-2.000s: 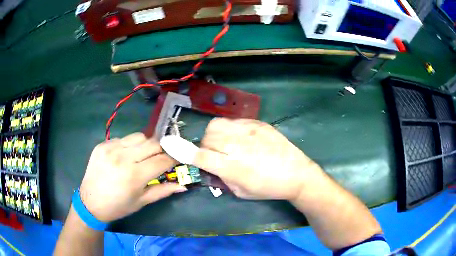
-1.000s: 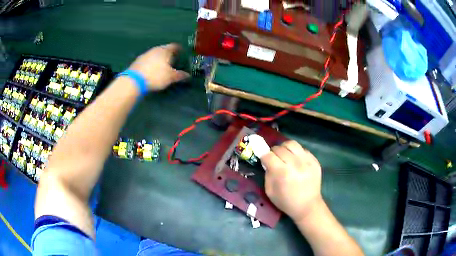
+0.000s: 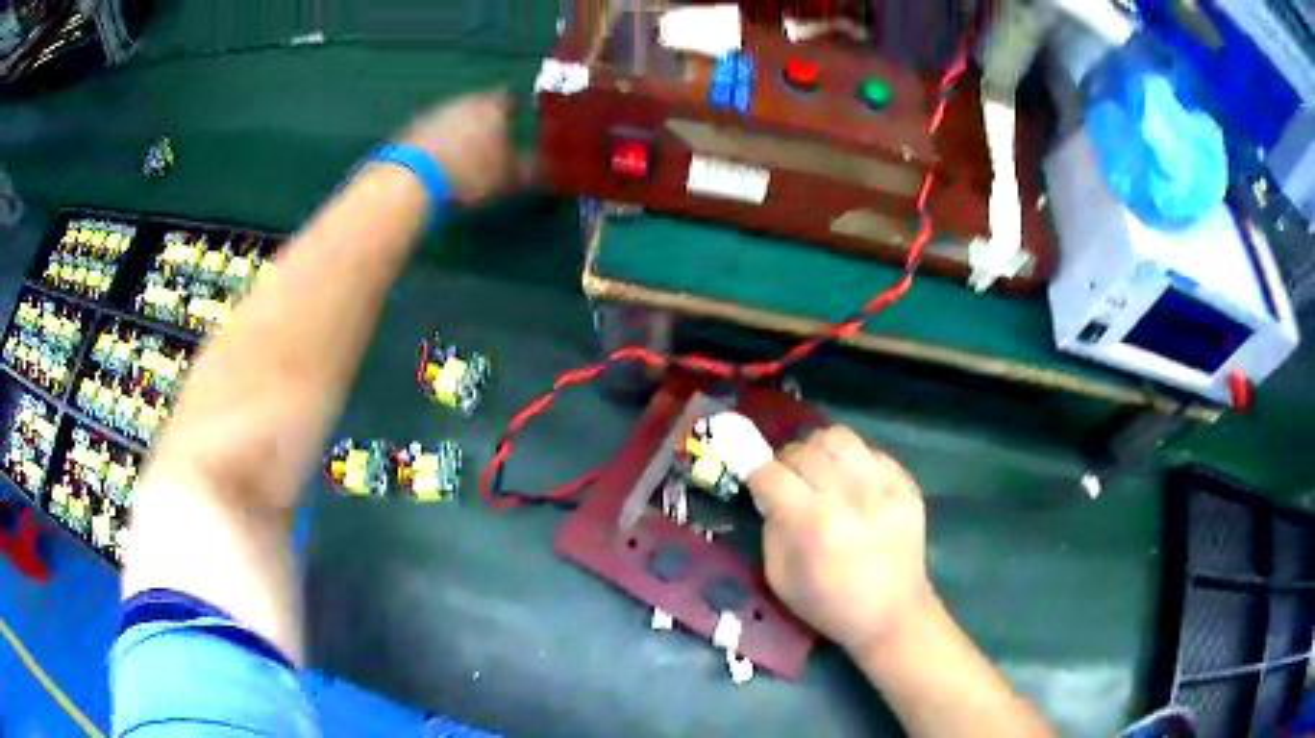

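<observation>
My right hand (image 3: 837,526), with a white cot on the thumb, presses a small yellow-green power supply board (image 3: 708,459) at the opening of the dark-red test fixture (image 3: 613,541). My left hand (image 3: 483,149), with a blue wrist strap, is blurred at the left end of the reddish-brown control box (image 3: 808,180); its fingertips are hard to see and no held thing shows. Two boards lie side by side (image 3: 392,470) on the mat left of the fixture, and another board (image 3: 457,379) lies above them.
A loaded black tray (image 3: 127,307) stands at the left, partly behind my left forearm. A black divided tray (image 3: 1247,613) is at the right edge. A green wood-edged shelf (image 3: 750,274) bears the control box and white instrument (image 3: 1154,289). A red-black twisted wire (image 3: 577,378) runs to the fixture.
A third board now lies above the two on the mat. My left hand has moved slightly up against the control box's left end. My right hand stays at the fixture with the board.
</observation>
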